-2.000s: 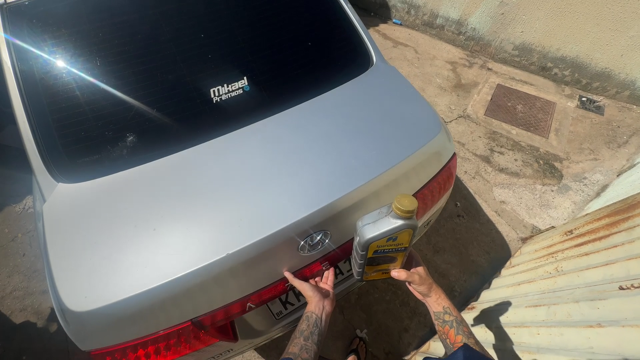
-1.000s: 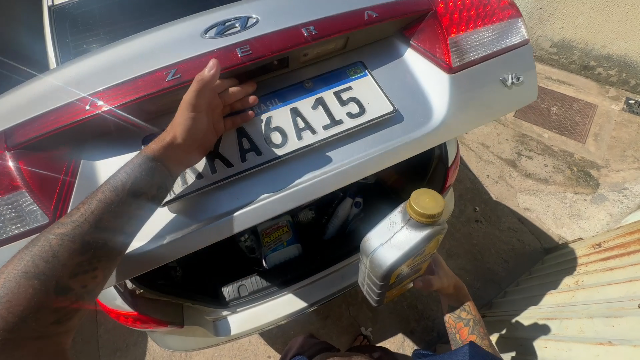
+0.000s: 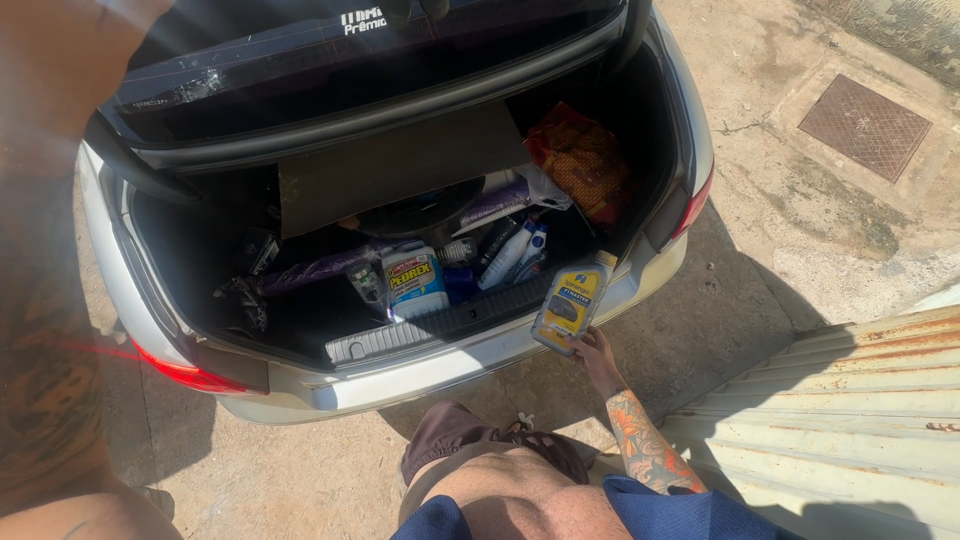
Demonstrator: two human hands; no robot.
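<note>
My right hand [image 3: 594, 354] holds a grey plastic motor oil bottle [image 3: 568, 307] with a yellow label and gold cap by its lower end, upright over the rear bumper [image 3: 450, 367]. My left arm rises close and blurred along the left edge; its hand is out of view beyond the top. The silver car's trunk lid [image 3: 360, 67] stands raised. Inside the trunk, a white jug with a blue and yellow label [image 3: 414, 285] stands near the sill [image 3: 397, 337]. Beside it lie white and blue bottles [image 3: 510, 255] and a clear plastic bottle [image 3: 366, 283].
A dark panel [image 3: 397, 169] leans inside the trunk, with a red and orange bag [image 3: 585, 165] at its right. Purple wrapped items [image 3: 322, 270] lie lower down. A rusty corrugated metal gate [image 3: 840, 420] stands at the right; a metal cover [image 3: 866, 126] is set into the concrete.
The trunk lid, closed two seconds ago and partly raised one second ago, is now high. My left hand has gone from the plate area out of view. The oil bottle stays in my right hand.
</note>
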